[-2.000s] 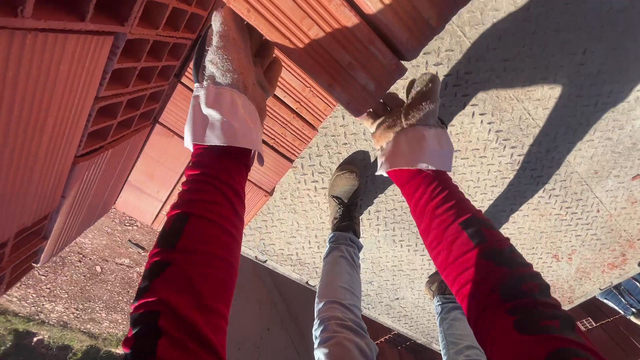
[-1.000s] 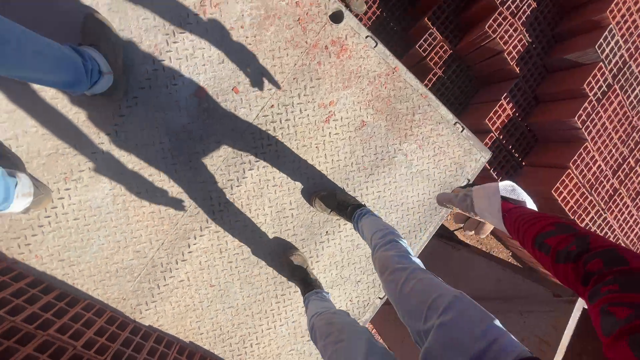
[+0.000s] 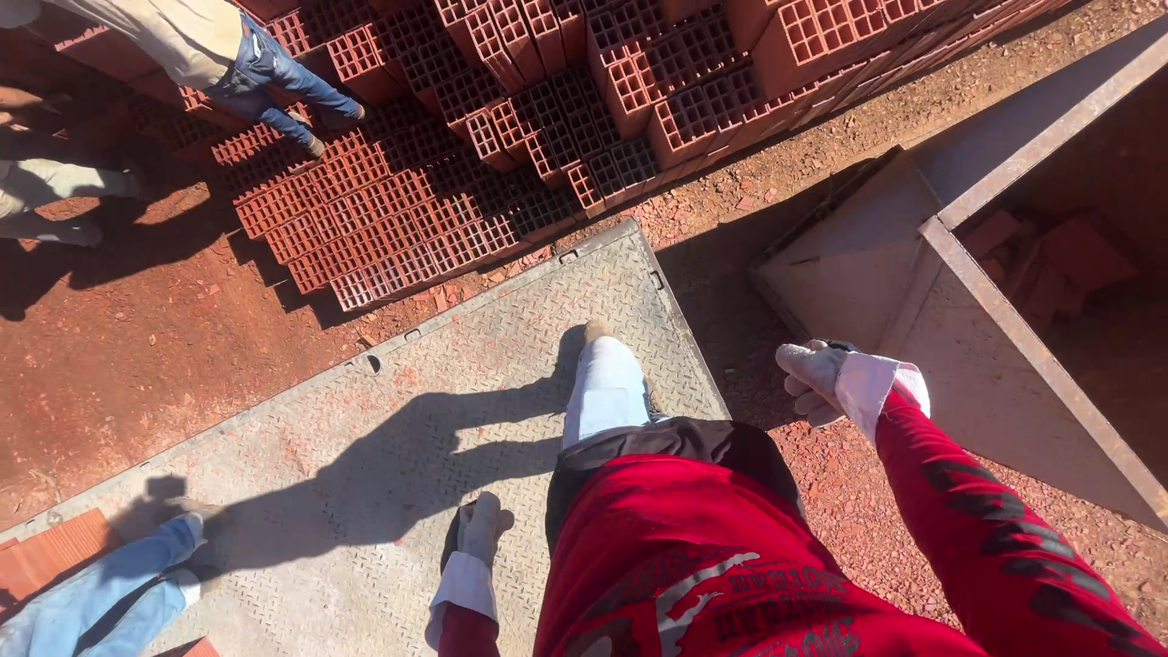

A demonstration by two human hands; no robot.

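Observation:
My right hand [image 3: 817,379], in a pale work glove with a white cuff, is held out above the ground at the right, beyond the edge of the metal deck. Nothing is in it, and its fingers are partly curled. My left hand [image 3: 482,527], also gloved, hangs low over the diamond-plate steel deck [image 3: 383,474]; no object shows in it, and how far its fingers are curled is hard to tell. Neither hand touches the hollow clay bricks [image 3: 383,210] stacked beyond the deck.
A steel bin [image 3: 1022,319] holding broken brick stands at the right. One person in jeans [image 3: 274,73] is on the bricks at upper left; another [image 3: 119,584] is on the deck at lower left beside bricks [image 3: 55,547]. A third person's legs [image 3: 55,192] show at far left.
Two seconds ago both hands were at hollow bricks; now neither holds one. The view has turned strongly, bringing the brick stacks and steel bin into sight.

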